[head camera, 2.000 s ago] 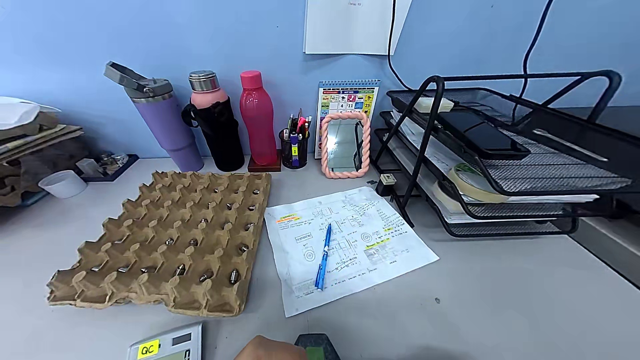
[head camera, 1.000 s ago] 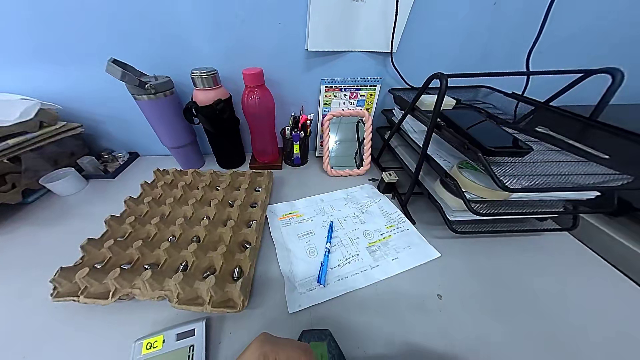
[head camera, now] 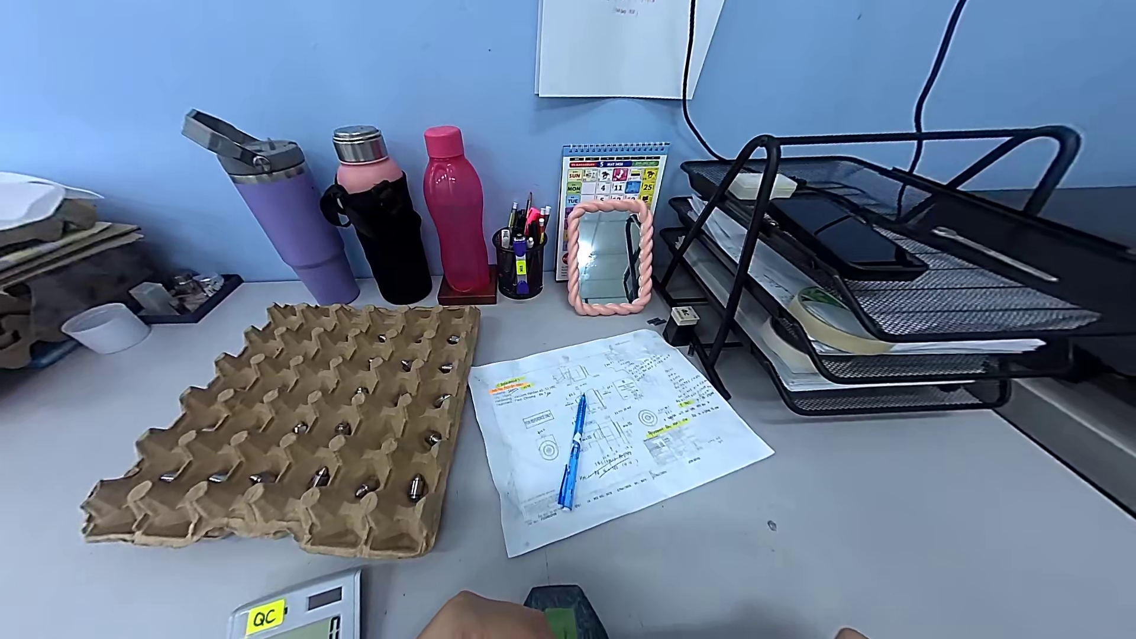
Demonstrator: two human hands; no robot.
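Observation:
At the bottom edge, the top of my left hand (head camera: 486, 617) shows, its fingers cut off by the frame. It is beside a dark object with a green part (head camera: 564, 611), whose kind I cannot tell. Only a small bit of my right hand (head camera: 850, 634) enters the bottom edge farther right. A brown molded-pulp egg tray (head camera: 293, 426) holds several small metal parts (head camera: 416, 487) in its cups. Right of it lies a paper sheet (head camera: 532, 524) with drawings, and a blue pen (head camera: 575, 453) rests on that. A grey calculator (head camera: 342, 586) with a yellow tag is partly visible.
Along the wall stand a purple tumbler (head camera: 297, 222), a black-sleeved bottle (head camera: 382, 231), a pink bottle (head camera: 455, 213), a pen cup (head camera: 520, 266), a calendar (head camera: 572, 173) and a pink-framed mirror (head camera: 611, 257). A black mesh paper rack (head camera: 941, 306) stands right; a white cup (head camera: 106, 328) sits left.
A small part of my right hand has come into view at the bottom edge. My left hand stays near the dark and green object.

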